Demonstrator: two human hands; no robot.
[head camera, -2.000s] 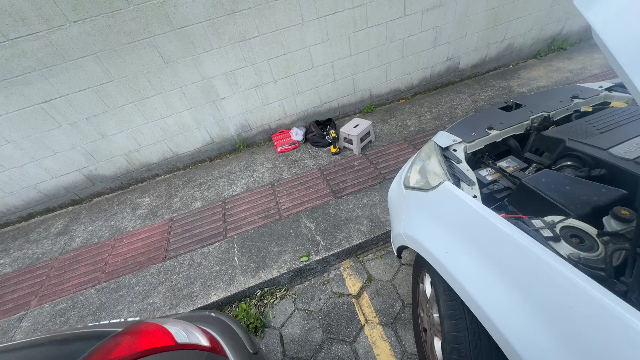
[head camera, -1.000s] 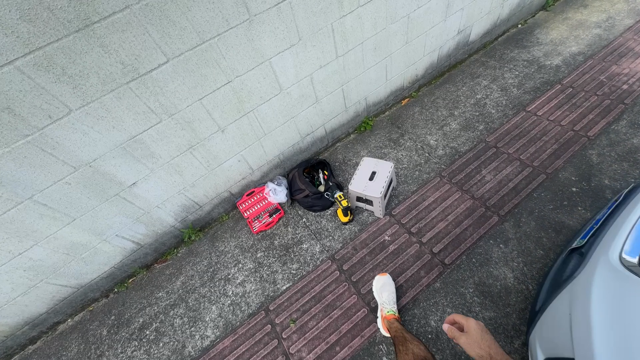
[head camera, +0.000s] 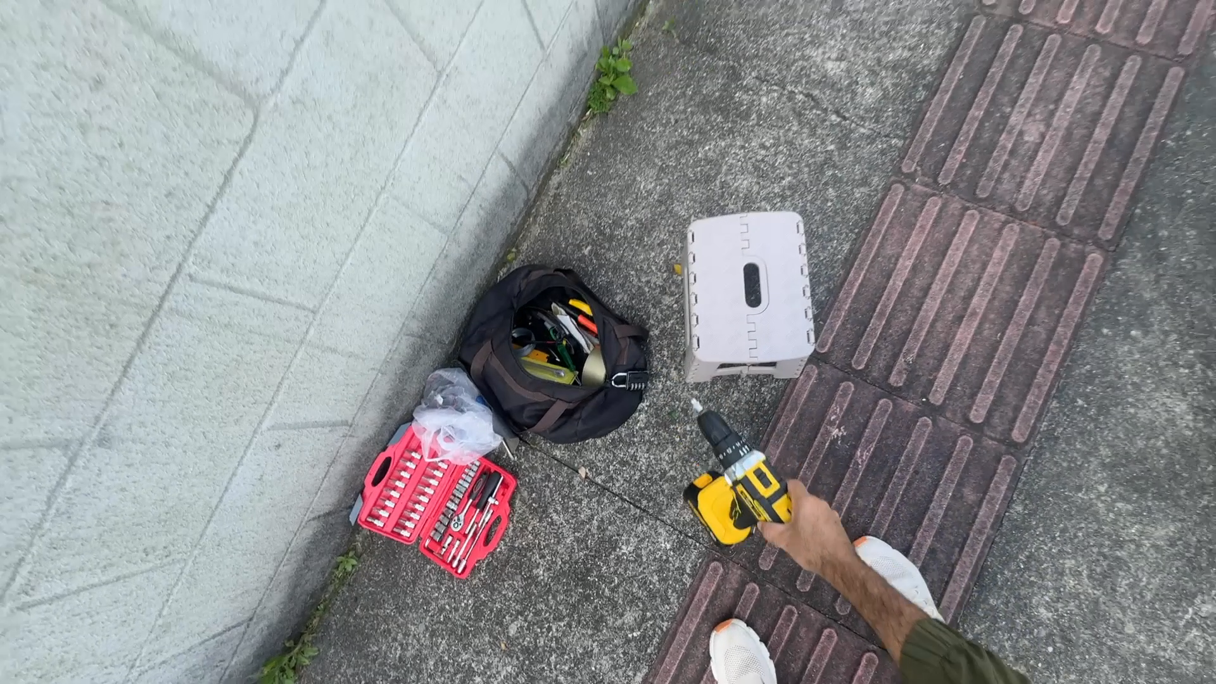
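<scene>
My right hand (head camera: 807, 527) grips the rear of a yellow and black cordless drill (head camera: 755, 489), whose bit points up and left toward a folding step stool (head camera: 750, 285) of light grey plastic. Left of the stool sits an open black tool bag (head camera: 560, 408) with assorted hand tools inside. Beside the bag, an open red socket set case (head camera: 437, 499) shows its sockets, ratchet and screwdriver-like handle. A clear plastic bag (head camera: 456, 418) lies over the case's upper part. My left hand is out of view.
A painted block wall (head camera: 237, 285) runs along the left side, with weeds (head camera: 613, 76) at its foot. Ridged reddish paving tiles (head camera: 959, 313) cross the grey concrete pavement (head camera: 589, 532). My white shoes (head camera: 741, 654) stand at the bottom.
My view has come much closer to the tools, and the cars have left it. The drill stood by the bag and stool; now it is in my right hand. Both shoes show.
</scene>
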